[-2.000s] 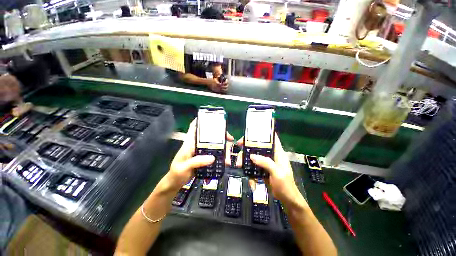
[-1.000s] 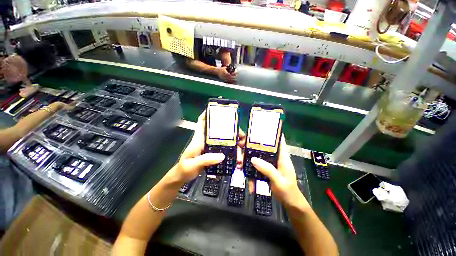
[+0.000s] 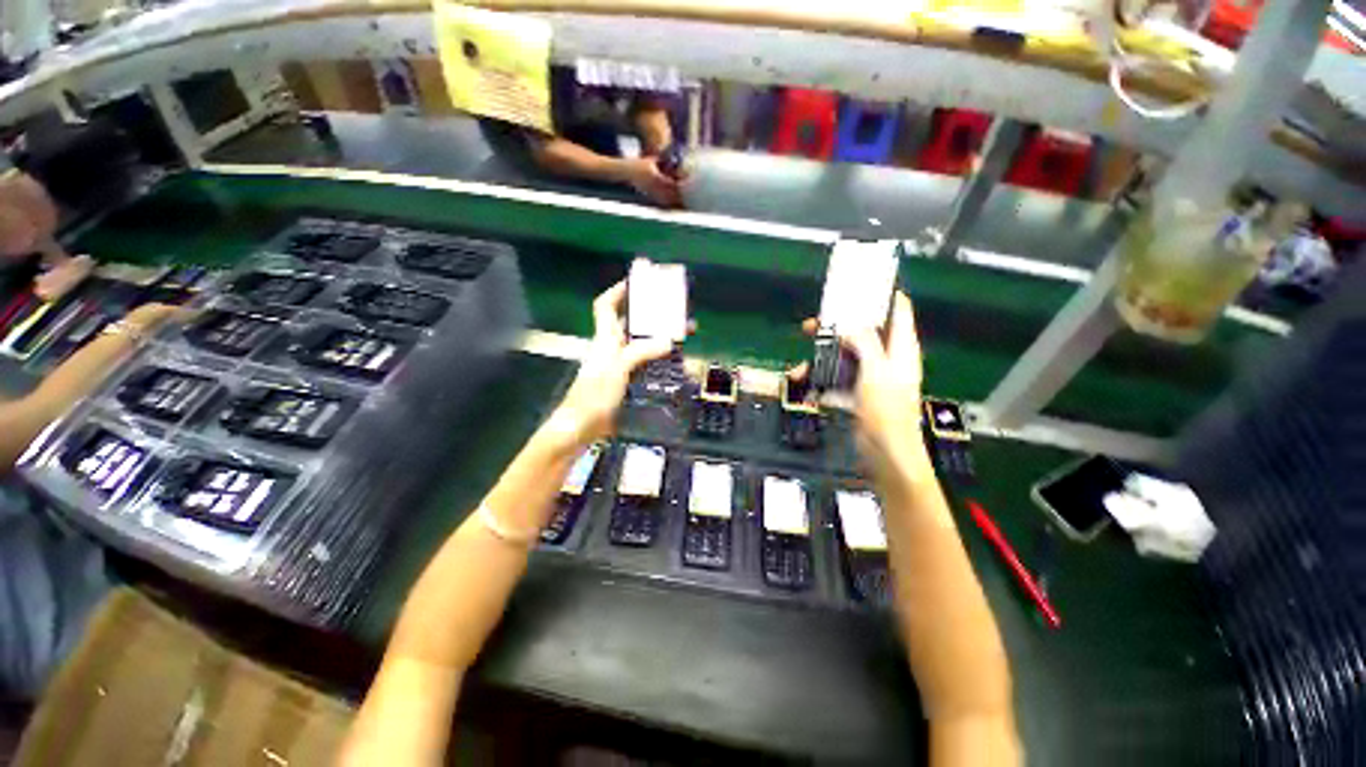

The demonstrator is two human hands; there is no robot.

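Note:
My left hand holds a keypad phone with a white glowing screen, over the back left of the clear blister tray. My right hand holds another keypad phone, also white-screened and slightly tilted, over the back right of the tray. Several phones with white screens lie face up in the tray's front row, such as one phone near the middle. Two phones with darker screens and gold surrounds lie in the back row between my hands, one of them left of centre. My right forearm partly covers the tray's right end.
Stacked full trays stand at left, a carton lower left. At right lie a spare keypad phone, red pen, smartphone and tissue. Dark empty trays stand far right. Other people's arms show at left and across the belt.
Both hands have moved forward and apart with their phones, from the middle to the tray's back row. More of the tray and its phones now shows. The view has shifted somewhat.

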